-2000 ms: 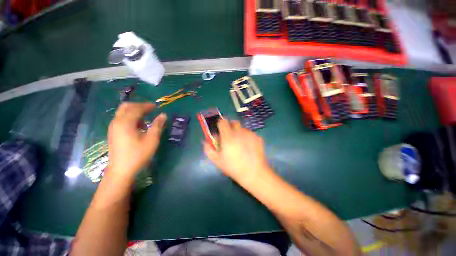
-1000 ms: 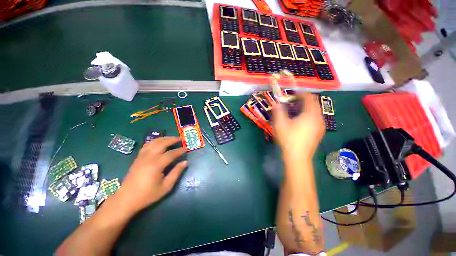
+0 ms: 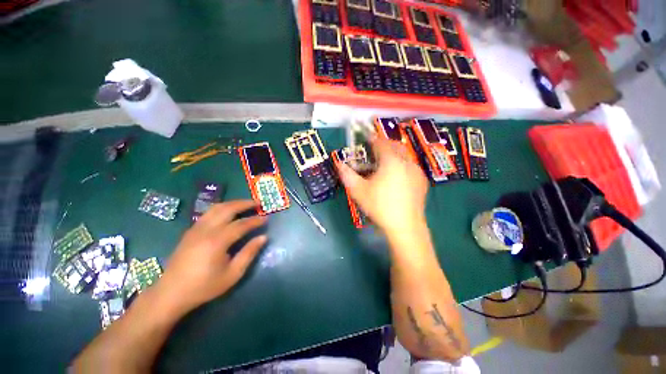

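An orange phone body (image 3: 263,177) with a dark screen and green keypad board lies face up at the bench middle. My left hand (image 3: 213,252) is open, its fingertips beside the phone's lower left edge. My right hand (image 3: 394,186) is closed around a blurred pale-framed phone part (image 3: 359,143) at the left of the phone group. An orange-edged phone (image 3: 355,208) lies partly hidden under that hand. Two front covers (image 3: 312,164) with cream frames overlap between the hands. Silver tweezers (image 3: 307,207) lie right of the phone body.
A black battery (image 3: 207,199), a small board (image 3: 158,205) and a pile of boards (image 3: 109,266) lie left. More phones (image 3: 437,150) lie right. Behind are a white bottle (image 3: 151,108), orange-yellow tools (image 3: 204,153) and a red tray (image 3: 398,104). A jar (image 3: 498,231) stands right.
The phone body, first under my right hand, now lies uncovered. My right hand went to the phone group, then moved left with a pale-framed part. The grouped phones have spread. The camera view has shifted.
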